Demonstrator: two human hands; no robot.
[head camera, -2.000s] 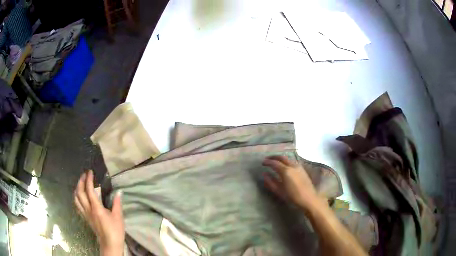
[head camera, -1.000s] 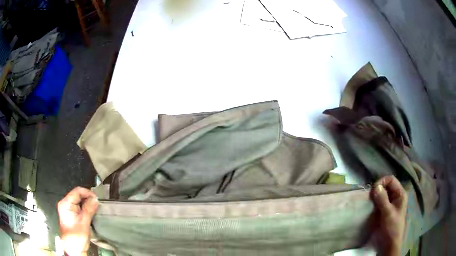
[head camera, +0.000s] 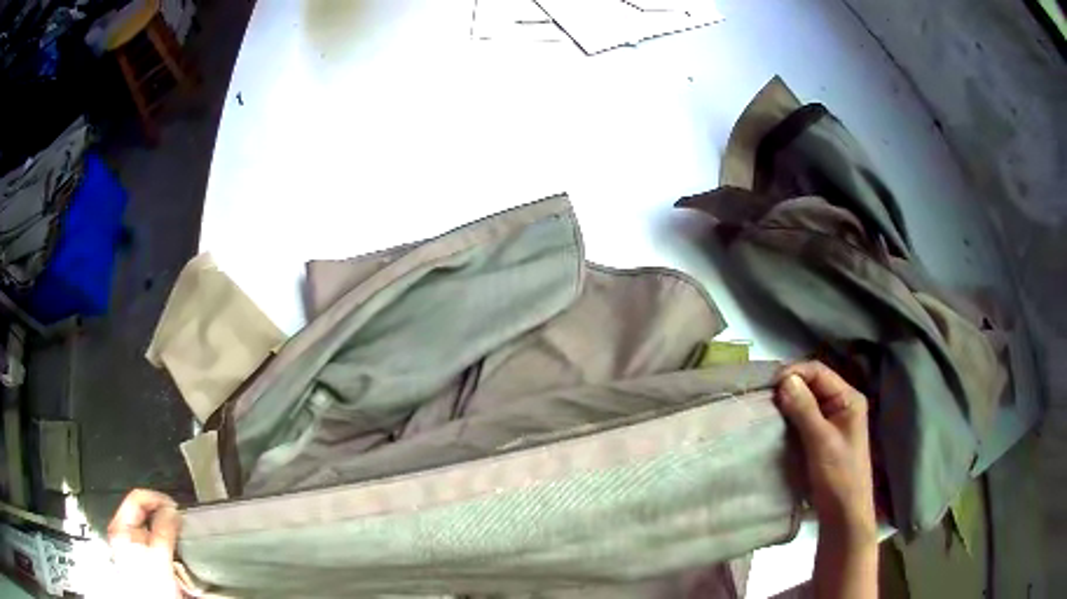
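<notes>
A part-sewn garment (head camera: 433, 316) of limp grey-brown cloth with a grey-green wrong side lies at the near side of the white table. Its long stitched edge (head camera: 491, 477) is stretched between my hands, slanting up to the right. My left hand (head camera: 146, 541) pinches the left end of this edge at the lower left. My right hand (head camera: 828, 427) pinches the right end, thumb and fingers together. A beige panel (head camera: 217, 339) sticks out at the garment's left. A small lime-green panel (head camera: 723, 352) shows near my right hand.
A second garment (head camera: 819, 257) lies heaped on the right of the white table (head camera: 386, 117). White sheets with dark lines (head camera: 620, 21) lie at the far edge. A blue crate (head camera: 84, 240) with cloth and a wooden stool (head camera: 143, 53) stand on the floor at left.
Over the last second the stretched edge has tilted, its right end moving up and left with my right hand. Before that, both hands took hold of the edge. The view has shifted.
</notes>
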